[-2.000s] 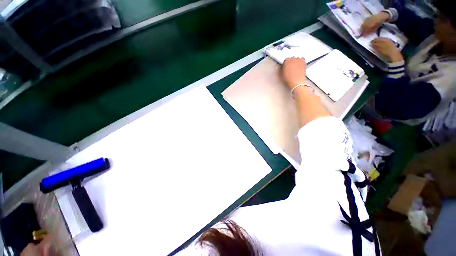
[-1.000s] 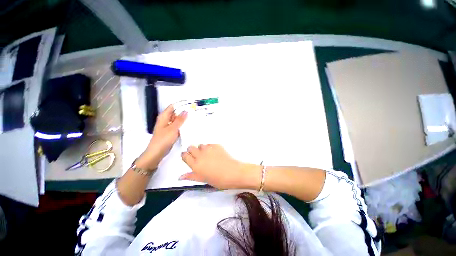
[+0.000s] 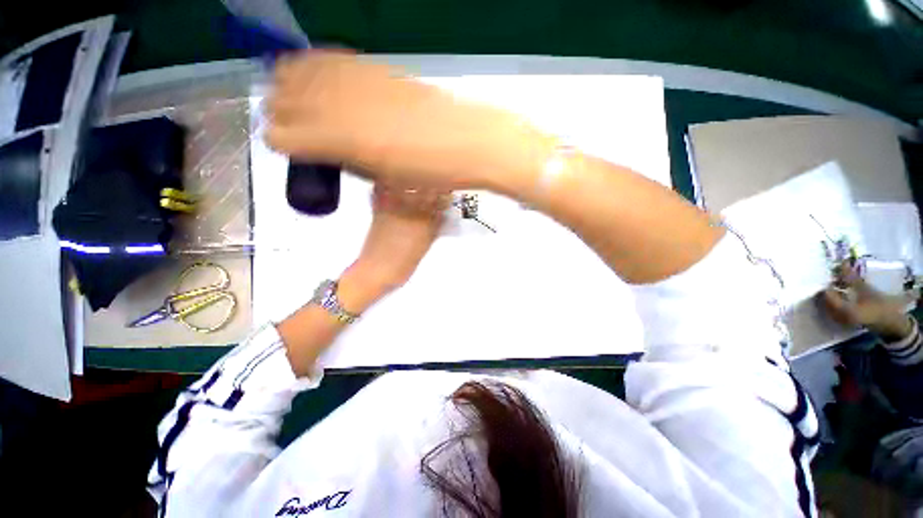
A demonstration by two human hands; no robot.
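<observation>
My right hand [image 3: 319, 106] is blurred and closed around the black handle [image 3: 314, 187] of the blue roller [image 3: 253, 38], at the upper left of the white board [image 3: 486, 293]. The blue cylinder is tilted and blurred beyond my fist. My left hand [image 3: 405, 218] lies on the board under my right forearm, its fingers mostly hidden. Beside it shows a small electronics part [image 3: 469, 207] with a dark wire sticking out. The tray around that part is hard to tell from the white board, and the left hand's hold is hidden.
At left lie a black panel stack [image 3: 121, 202] with yellow clips [image 3: 177, 200], gold-handled scissors [image 3: 197, 298] and a clear wrinkled plastic sheet [image 3: 218, 172]. At right, another person's hand [image 3: 865, 304] holds a white unit [image 3: 800, 238] over a grey-brown board [image 3: 789, 152].
My right hand has moved up and left from the work and taken the roller, lifting it. My left hand has shifted right. Another person's hand has appeared at right with a white unit.
</observation>
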